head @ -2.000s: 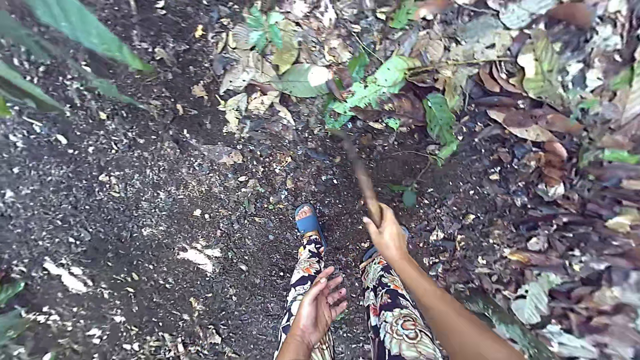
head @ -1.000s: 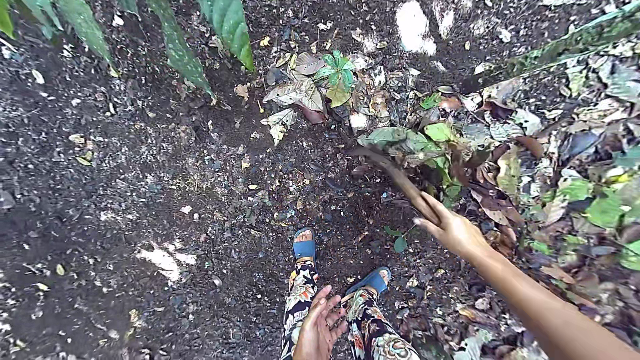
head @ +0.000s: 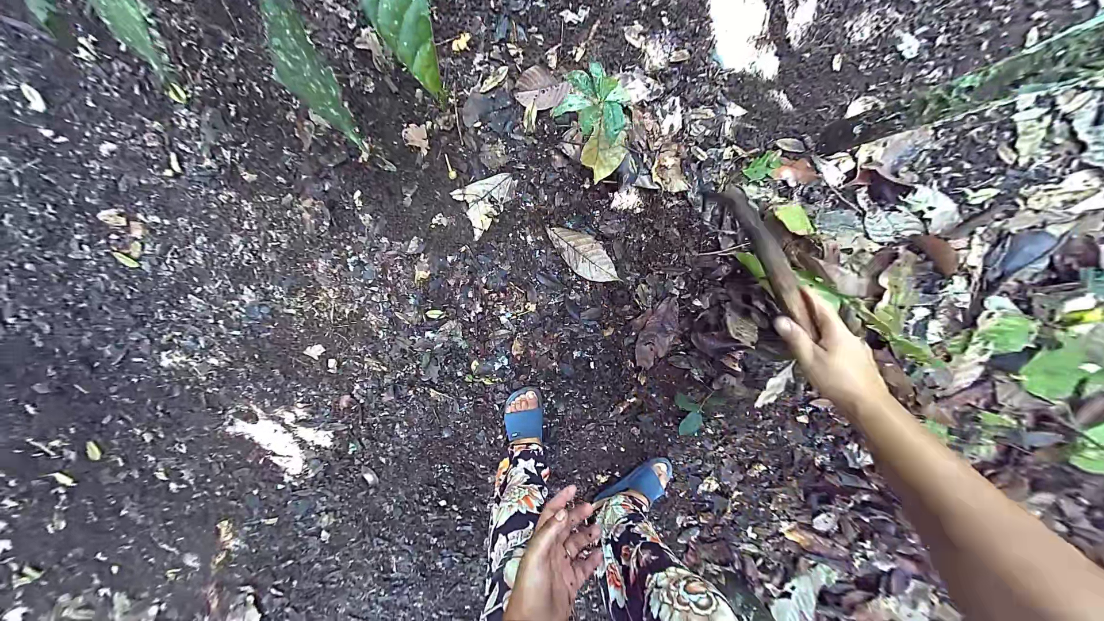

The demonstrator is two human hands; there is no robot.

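Note:
My right hand (head: 832, 354) is closed around the lower end of a curved wooden handle or stick (head: 768, 250), right of centre. Its far end reaches dark soil beside the leaf litter; whether a blade is attached there cannot be made out. My left hand (head: 556, 552) is at the bottom centre, palm turned up and fingers loosely spread, with nothing in it. It hovers in front of my legs in patterned trousers. Dry leaves and green leaves (head: 793, 218) lie beside and under the wooden piece.
Blue sandals (head: 523, 421) are on my feet on dark soil. A small green plant (head: 597, 108) grows at the upper middle. Large green leaves (head: 310, 73) hang in at upper left. Thick leaf litter (head: 949, 259) covers the right side, below a mossy log or edge (head: 1009, 73).
My right hand has moved to the right with the wooden piece. Leaves near the small plant have shifted toward the litter on the right. The view has shifted.

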